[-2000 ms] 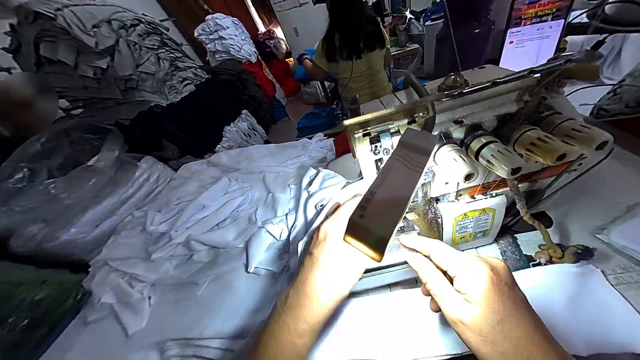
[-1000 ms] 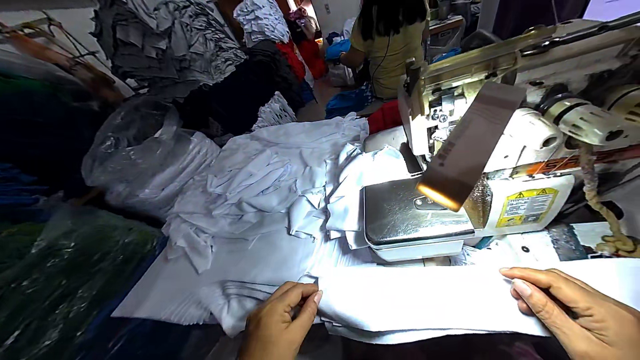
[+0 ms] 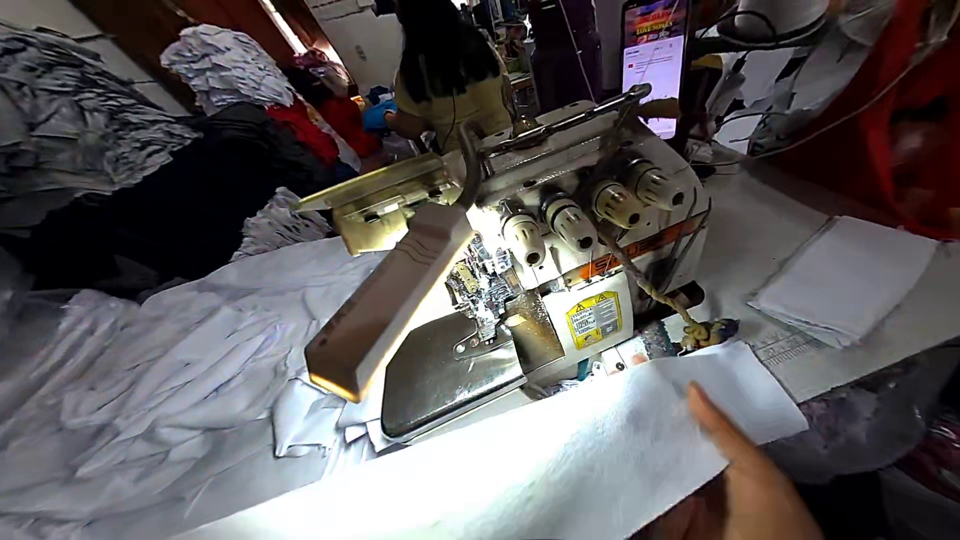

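Observation:
A long white fabric piece [image 3: 540, 457] stretches across the front of an overlock sewing machine [image 3: 592, 240]. At its right part, my right hand [image 3: 750, 472] grips the near edge, with the thumb on top and the other fingers mostly hidden beneath. My left hand is out of sight. Behind the cloth lie the machine's metal cloth plate [image 3: 450, 375] and its needle and presser foot area [image 3: 484, 292]. A lit lamp bar [image 3: 390, 300] slants over the plate. No cloth shows under the presser foot.
Heaped white fabric [image 3: 187, 375] lies left of the machine. Stacked white pieces [image 3: 847, 277] rest on the table at right. A phone [image 3: 654, 67] stands behind the machine, near a cord. A person [image 3: 450, 82] sits farther back, by dark and red cloth piles.
The view has swung right. A second ago both hands held the white fabric's near edge; now only my right hand shows on it, and the cloth slants down to the left.

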